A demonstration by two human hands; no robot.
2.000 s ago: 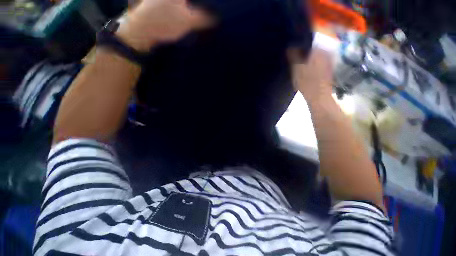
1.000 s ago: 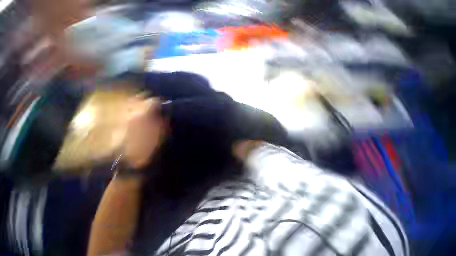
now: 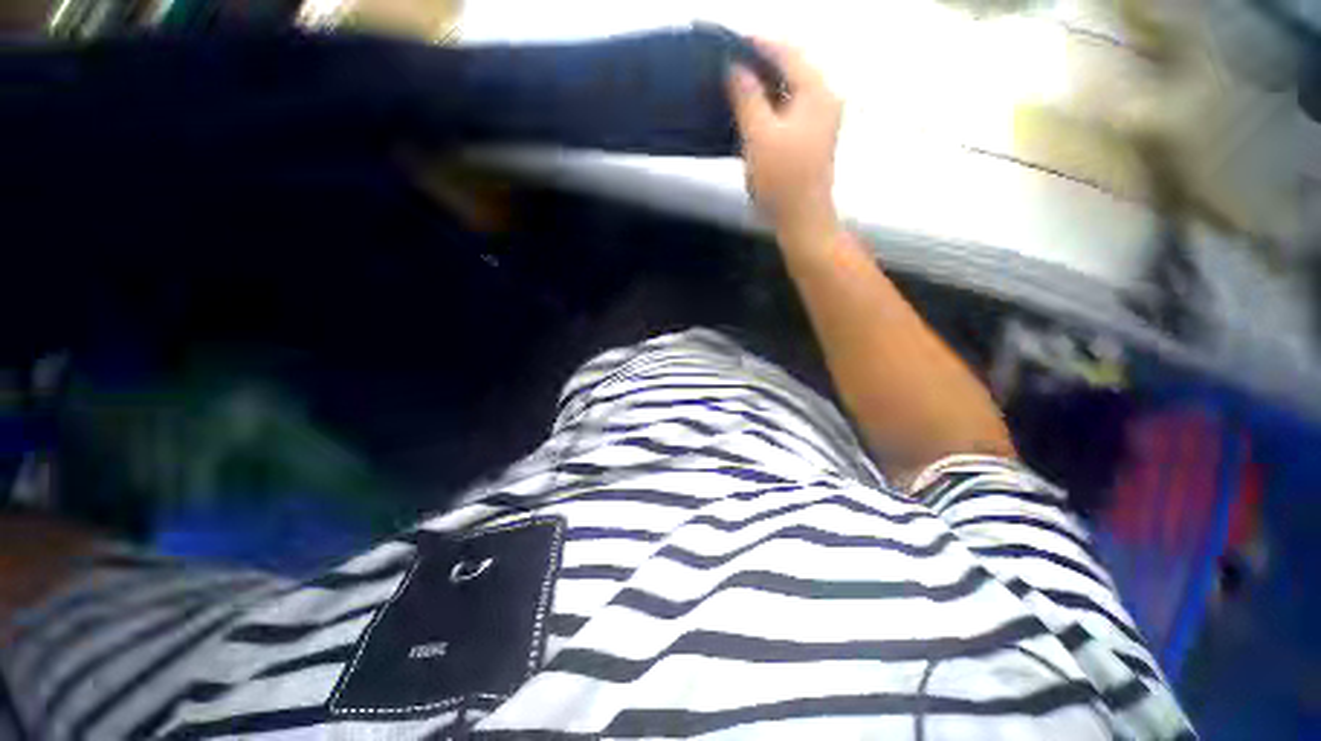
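Observation:
A dark navy garment stretches from the left edge across the upper part of the head view. Its right end lies over the white table's front edge. My right hand grips this end, with the thumb and fingers around the cloth. My left forearm is cut off at the left edge, and my left hand is out of the picture. The far left part of the cloth is very dark, and its outline is hard to tell.
The white table runs from top centre to the right, brightly lit. Blurred pale machine parts are at upper right. A blue crate-like thing with something red is at lower right. Blurred green and blue shapes are at lower left.
The view has swung. The navy cloth has gone from a bunched mass before my chest to a long strip at upper left. My left hand has left the picture; my right arm now reaches forward.

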